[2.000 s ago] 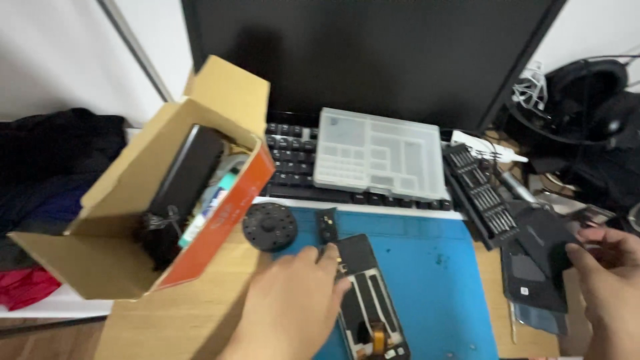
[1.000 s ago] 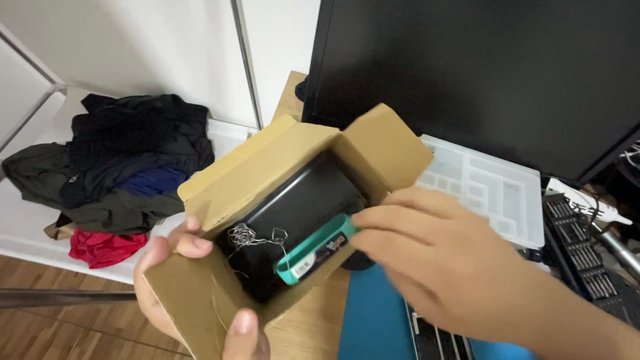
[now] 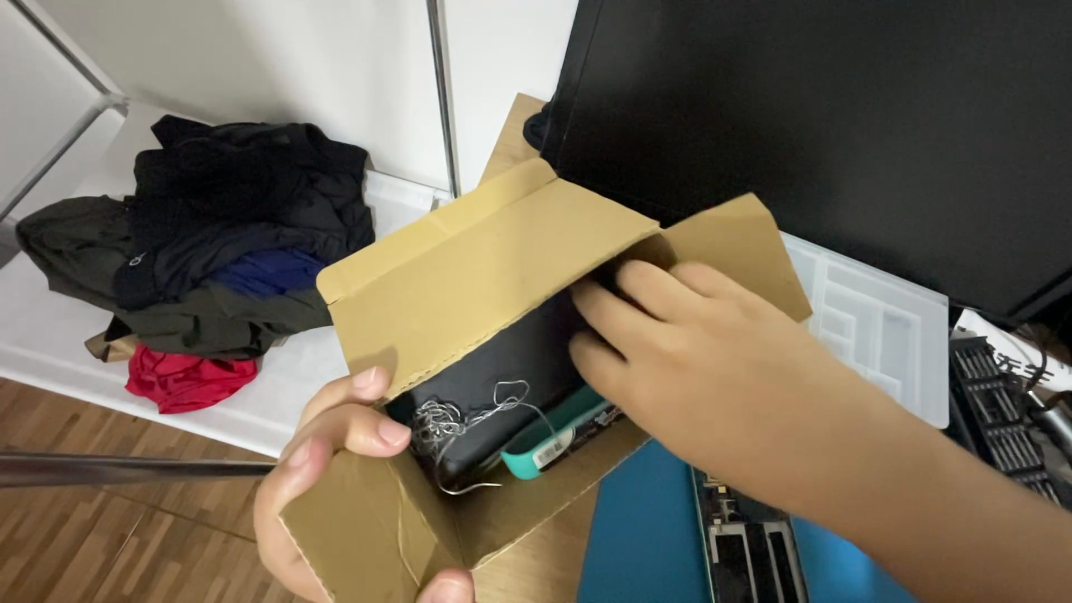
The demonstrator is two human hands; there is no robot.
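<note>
My left hand (image 3: 327, 469) grips the near left end of an open cardboard box (image 3: 494, 293), fingers over its rim and thumb at the lower flap. My right hand (image 3: 670, 335) reaches into the box's far right end; its fingertips are partly hidden, and what they touch cannot be told. Inside the box lie a black object (image 3: 511, 368), a tangle of thin silvery wire (image 3: 444, 423) and a teal item (image 3: 528, 461) with a label. An opened phone (image 3: 749, 536) rests on the blue mat (image 3: 632, 519), partly behind my right forearm.
A large black monitor (image 3: 821, 134) stands behind the box. A clear compartment case (image 3: 879, 327) and a screwdriver bit set (image 3: 997, 410) lie at the right. Folded dark clothes (image 3: 243, 201) and a red cloth (image 3: 188, 377) lie on a white shelf (image 3: 67, 335) at the left.
My right hand has moved from the teal item deeper into the box's far end. Two seconds ago my hands were at the phone and at dark flat parts; my left hand now holds the box.
</note>
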